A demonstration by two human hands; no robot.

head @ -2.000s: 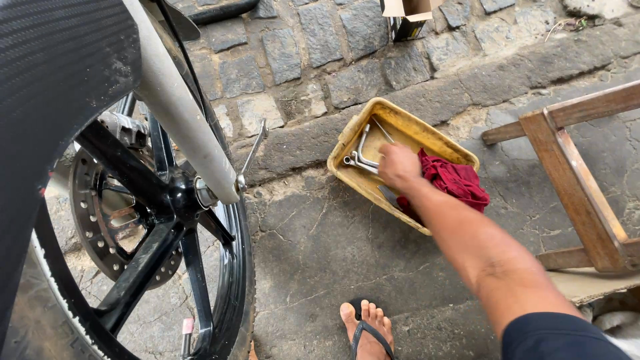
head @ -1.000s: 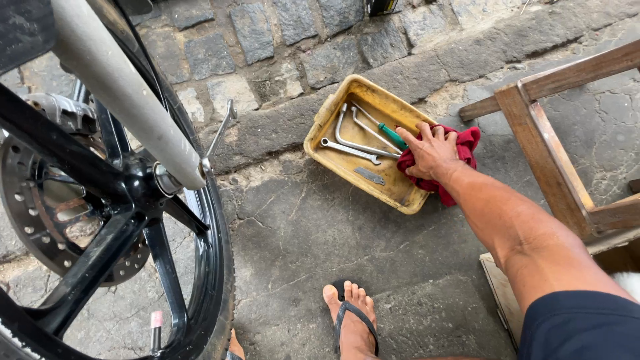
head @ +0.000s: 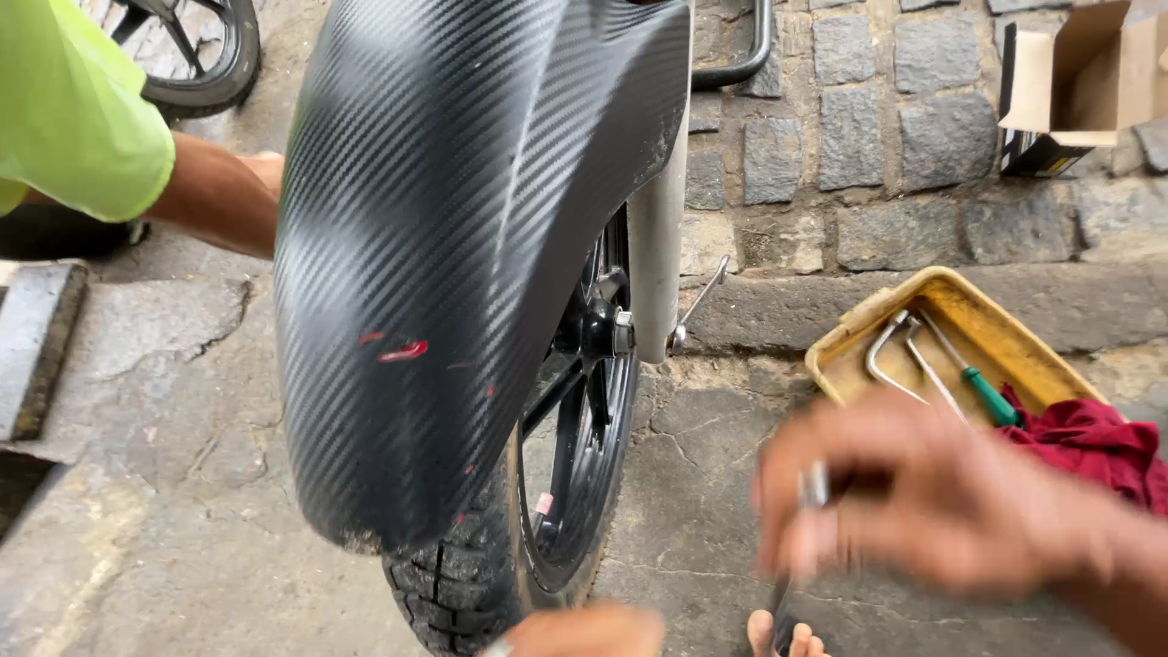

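My right hand (head: 903, 502), blurred by motion, is closed around a metal tool (head: 812, 485) in front of the yellow plastic tray (head: 853, 315); only the tool's shiny end shows clearly. At the bottom edge, my left hand (head: 584, 631) is partly in view and blurred, with a small metallic glint beside it. The tray holds bent metal rods (head: 881, 351), a green-handled screwdriver (head: 990, 395) and a dark red cloth (head: 1095, 447). Left of the tray stands a motorcycle front wheel (head: 584, 511) under a carbon-pattern fender (head: 420, 274). A wrench (head: 704, 297) sits at the axle end by the fork leg (head: 662, 246).
Another person's arm (head: 214, 196) in a light green sleeve reaches behind the fender at the left. A second wheel (head: 205, 78) is at the upper left. An opened cardboard box (head: 1063, 100) stands on the cobblestones. My foot (head: 785, 634) is at the bottom.
My right hand has left the red cloth at the tray and now holds a metal tool nearer the wheel. My left hand has come into view. The view has swung left, over the fender.
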